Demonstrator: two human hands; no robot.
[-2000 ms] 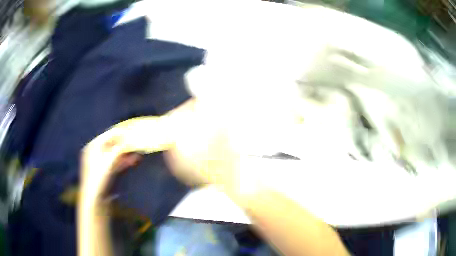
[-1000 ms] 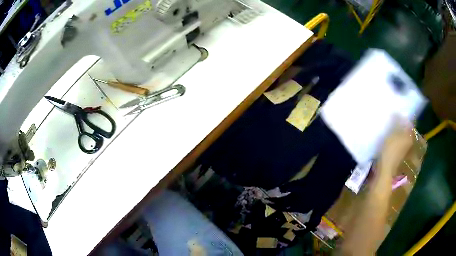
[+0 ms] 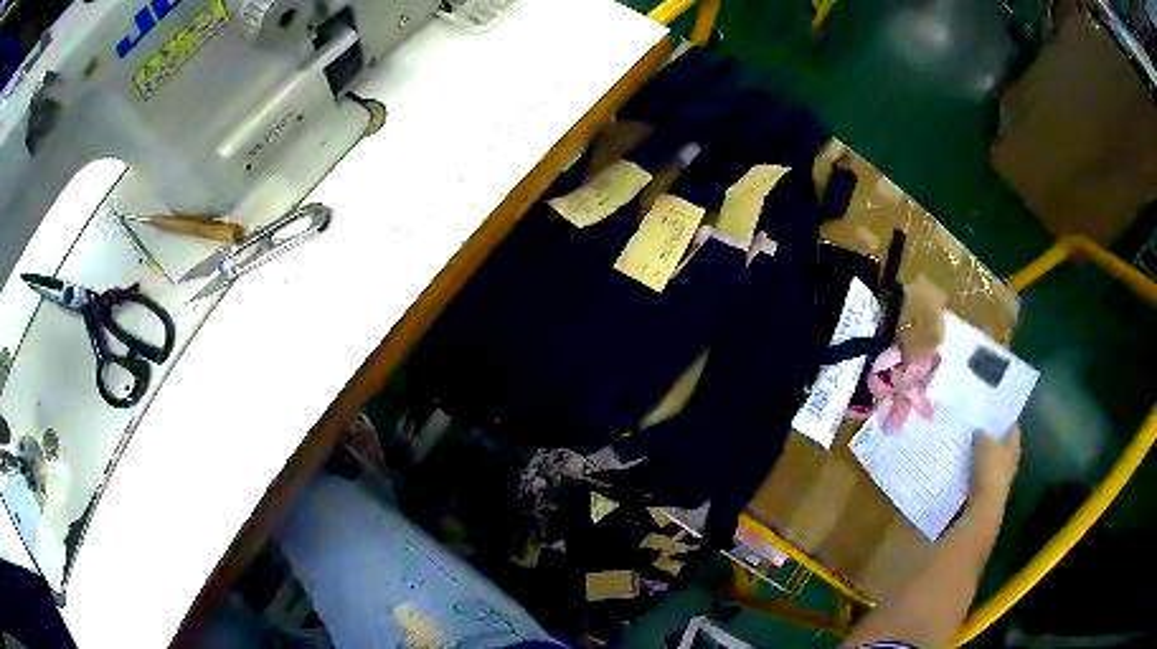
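A white printed page [image 3: 945, 437] with a small dark block is over the cardboard-topped stand at the right. My right hand [image 3: 996, 469] grips its lower right edge; some fingers are hidden. A pink tie or scrap [image 3: 903, 387] overlaps the page's left side. A blurred tan shape [image 3: 924, 320] touches its top; I cannot tell what it is. A narrower white printed slip [image 3: 840, 365] lies left of the pink piece, crossed by a dark strip. Dark cloth [image 3: 571, 330] with several tan paper tags [image 3: 660, 241] hangs between table and stand. My left hand is not in view.
The white table [image 3: 381, 190] has a wooden edge and a sewing machine [image 3: 241, 102]. Black-handled scissors [image 3: 108, 336], silver snips [image 3: 273, 247] and a wooden-handled awl [image 3: 197, 228] lie on it. Yellow tubes [image 3: 1091, 507] surround the cardboard stand [image 3: 825, 507]. Scraps lie below.
My right hand has lowered the page from above the dark cloth onto the stand area. The pink piece and narrow slip now show more fully. The view has shifted right.
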